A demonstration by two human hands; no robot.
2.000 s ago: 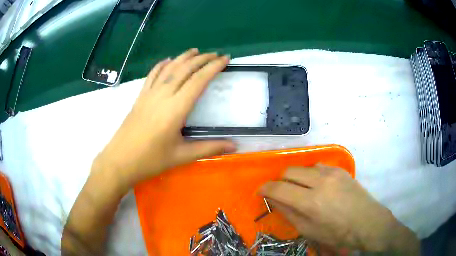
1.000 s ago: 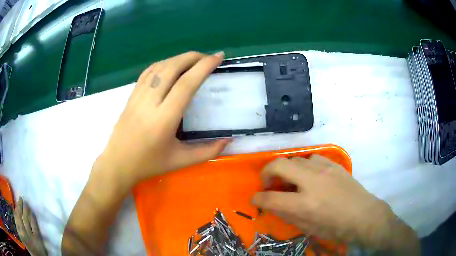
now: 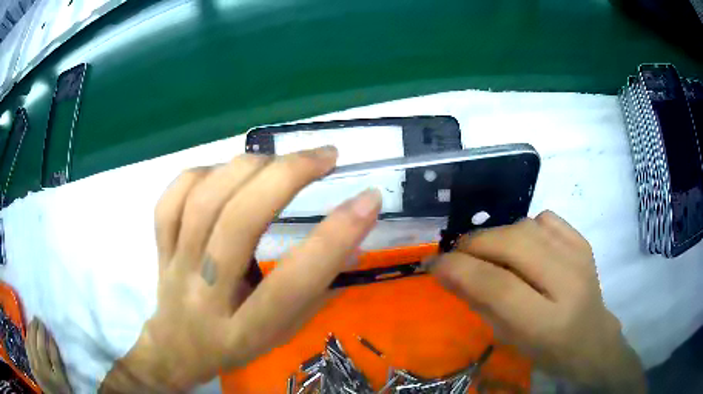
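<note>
My left hand (image 3: 239, 254) holds a black phone middle frame (image 3: 493, 188) with a silver rim, raised and tilted above the front of the cloth and the orange tray (image 3: 370, 315). My right hand (image 3: 532, 285) grips the held frame's lower edge near its right end; whether a side key is between its fingertips cannot be seen. A second middle frame (image 3: 432, 136) lies flat on the white cloth behind the held one, partly covered by it. A pile of silver and dark side keys (image 3: 339, 373) lies in the tray, with a single dark key (image 3: 370, 346) just above it.
A stack of middle frames (image 3: 651, 161) stands at the far right on the white cloth (image 3: 570, 138). Single frames lie on the green belt (image 3: 308, 61) at the left (image 3: 64, 127). Another person's hand (image 3: 46, 354) is beside a second orange tray (image 3: 9, 300) at lower left.
My left hand has raised and tilted a frame from the cloth, leaving another lying behind. My right hand has moved up from the tray to the raised frame's lower edge. Belt frames have shifted left.
</note>
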